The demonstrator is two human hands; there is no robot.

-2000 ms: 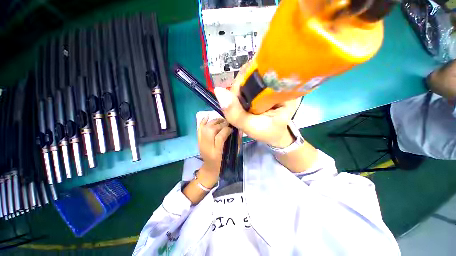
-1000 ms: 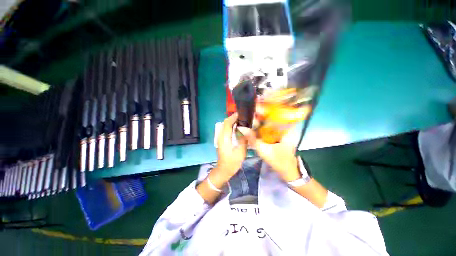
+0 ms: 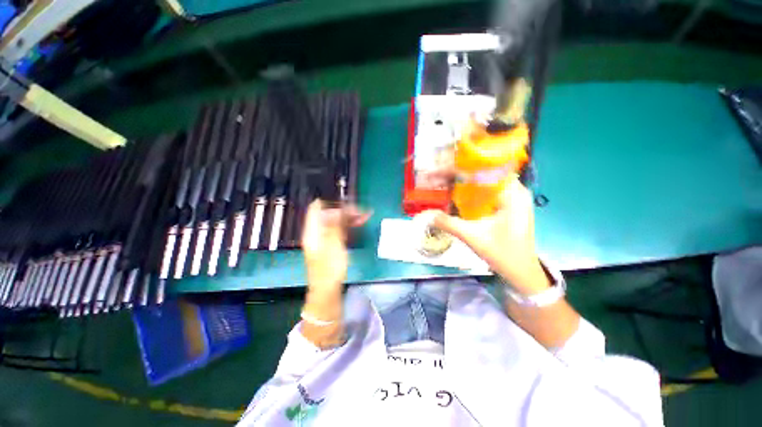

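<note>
My left hand is shut on a black tripod assembly, held up over the right part of the foam tray; both are blurred. My right hand grips the orange electric screwdriver in front of the screw feeder. The driver's tip is hidden or too blurred to tell. The white fixture plate with its round brass-coloured socket lies at the bench's near edge, partly behind my right thumb, with no tripod in it.
Black tripods with silver tubes lie in the foam tray. A dense tripod stack is at far left. A blue basket sits below the bench. The feeder's red base faces me. A person's sleeve is at far right.
My left hand has moved left from the fixture, carrying the tripod over the foam tray. My right hand has moved right with the screwdriver. The camera view has shifted, showing more of the left side.
</note>
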